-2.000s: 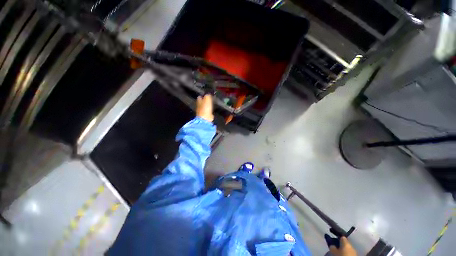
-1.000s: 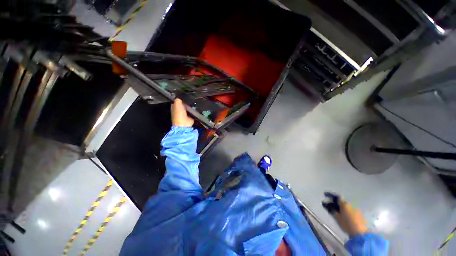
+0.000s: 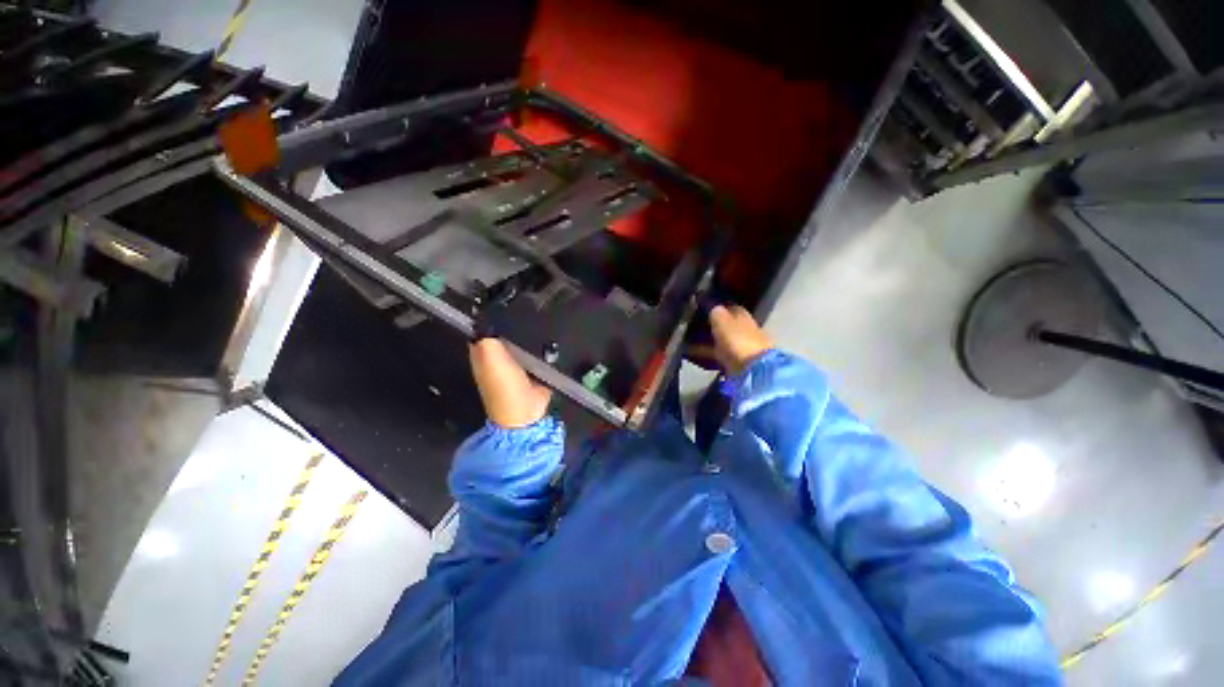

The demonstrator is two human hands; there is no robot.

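Observation:
A black rectangular board carrier (image 3: 380, 273) is held tilted in front of me, with an orange-brown piece at its far left corner. Inside it is a grey slotted metal plate (image 3: 443, 201) with small green spots near the frame edge. My left hand (image 3: 505, 381) grips the carrier's near long bar; its fingertips are hidden behind the bar. My right hand (image 3: 736, 336) is at the carrier's right short side, its fingers dark-tipped and closed on the edge, partly hidden.
A large black turnover bin (image 3: 839, 188) with a red inside (image 3: 752, 134) stands beyond the carrier. Metal rails (image 3: 134, 248) are at the left. A dark mat or panel (image 3: 363, 389) lies below the carrier. A round stand base (image 3: 1027, 329) is on the floor at the right.
My right hand has come up from the lower right and taken hold of the carrier's right side. The carrier looks larger and nearer, and my left hand still holds its bar.

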